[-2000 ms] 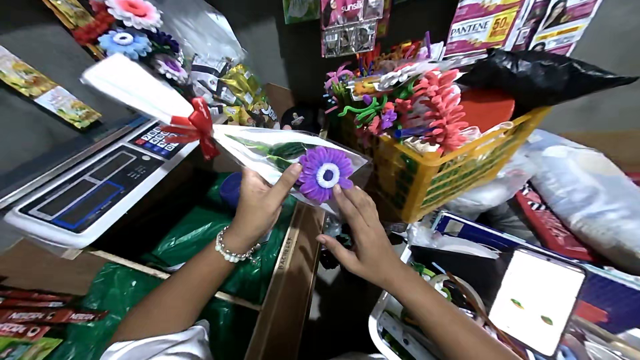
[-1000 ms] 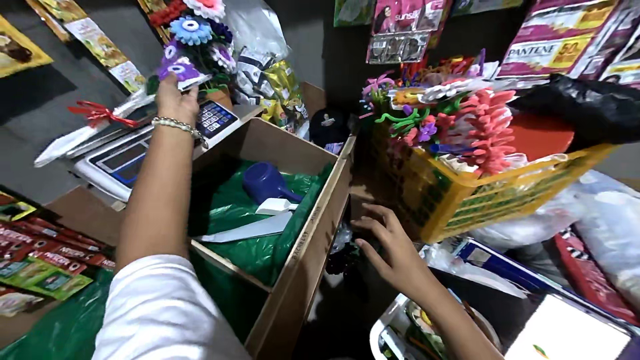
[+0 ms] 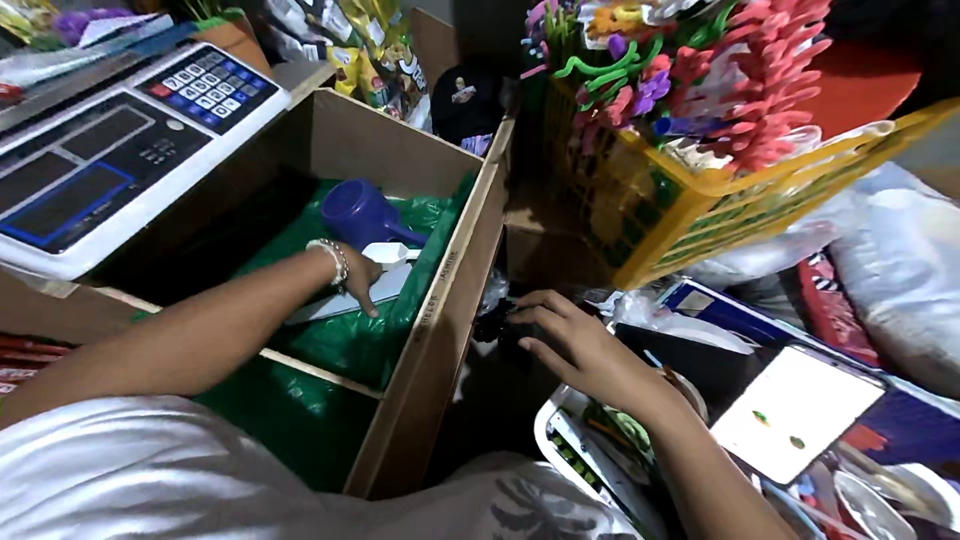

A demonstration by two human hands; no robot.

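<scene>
My left hand [image 3: 358, 274] reaches into a wooden bin lined with green plastic, its fingers over a flat white object [image 3: 352, 296]; whether they grip it cannot be told. A white plastic handle [image 3: 390, 255] lies just beyond the fingers, beside a dark blue plastic dipper [image 3: 356, 210]. My right hand [image 3: 559, 334] hangs with fingers spread and nothing in them, left of a white-rimmed tray [image 3: 551, 424]. Beyond it stands a yellow plastic basket [image 3: 660, 214] full of fuzzy-wire flowers [image 3: 772, 82]. At the upper left, a wrapped purple flower [image 3: 82, 26] lies behind the scale.
A digital scale [image 3: 172, 142] rests at the left over the bin's edge. The bin's wooden divider [image 3: 442, 300] runs between my hands. A lit phone [image 3: 799, 412] lies at the right, near plastic bags [image 3: 900, 247]. A terracotta-coloured pot [image 3: 236, 37] stands behind the scale.
My left hand held the wrapped purple flower, carried it left to the scale area and let it go. It has since moved down into the bin. My right hand came away from the flower earlier.
</scene>
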